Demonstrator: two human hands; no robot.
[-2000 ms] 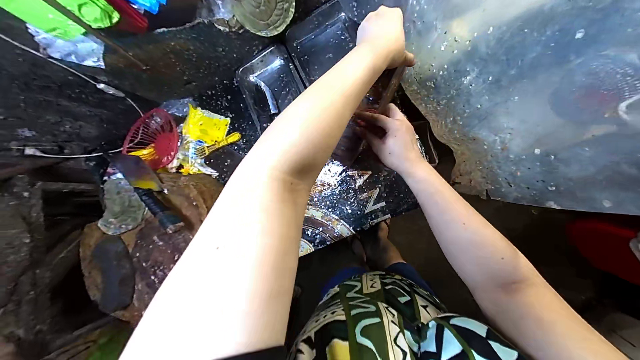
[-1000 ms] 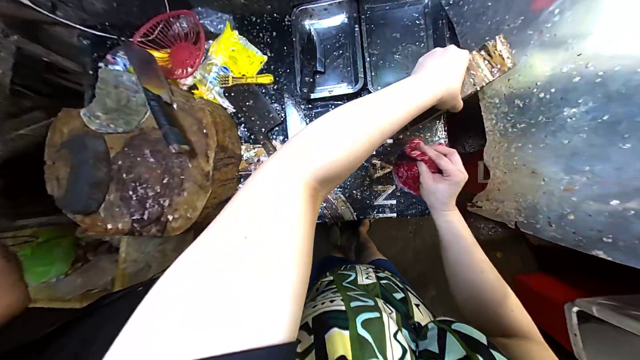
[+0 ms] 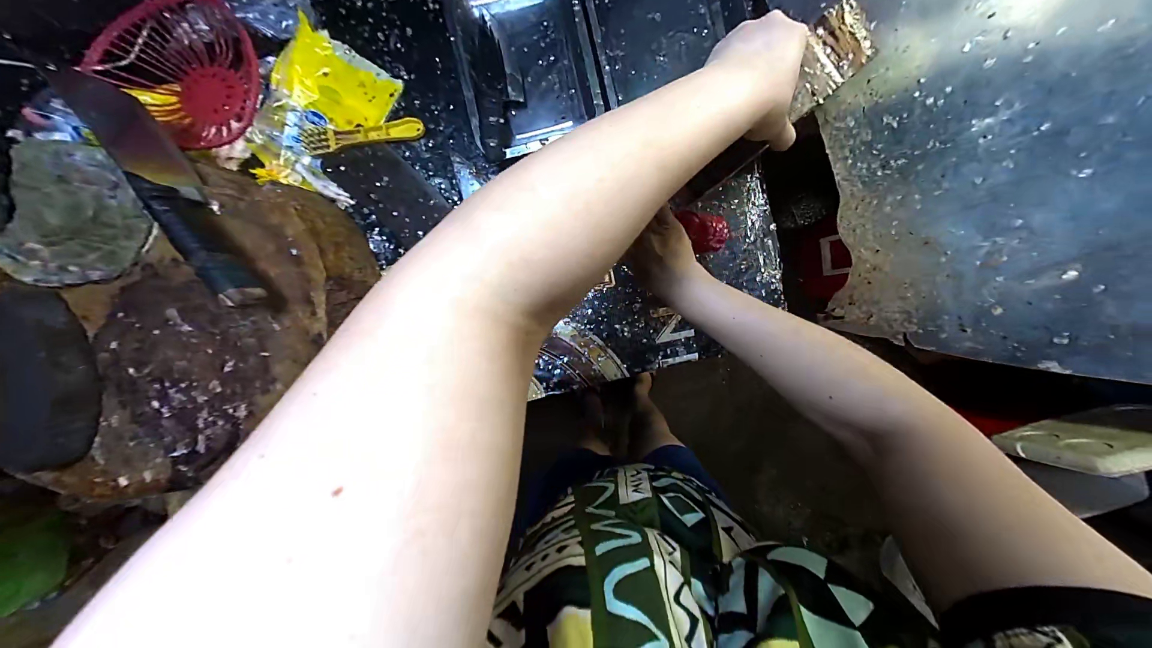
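Observation:
My left hand (image 3: pixel 769 76) is closed around a brown, scale-flecked board-like piece (image 3: pixel 837 54); a dark part of it seems to run down-left under my wrist. My right hand (image 3: pixel 664 250) is low on the dark, printed work surface (image 3: pixel 738 279), its fingers partly hidden behind my left forearm. Beside it lies a wet red lump (image 3: pixel 704 231), perhaps meat; whether my fingers hold it cannot be told. Black plastic trays (image 3: pixel 549 76) are beyond my left forearm. A large knife (image 3: pixel 193 229) with a black handle rests across a round wooden chopping block (image 3: pixel 198 360).
Left of the trays are a red plastic basket (image 3: pixel 216 94), a yellow plastic bag (image 3: pixel 337 85) and a yellow toothed tool (image 3: pixel 373 131). A flat grey piece (image 3: pixel 76 211) lies by the knife. A scale-spattered metal sheet (image 3: pixel 990 198) with a ragged edge is at right.
The red lump was in my right hand a second ago; that hand has since moved left, partly behind my left forearm. My left hand keeps its hold on the brown piece.

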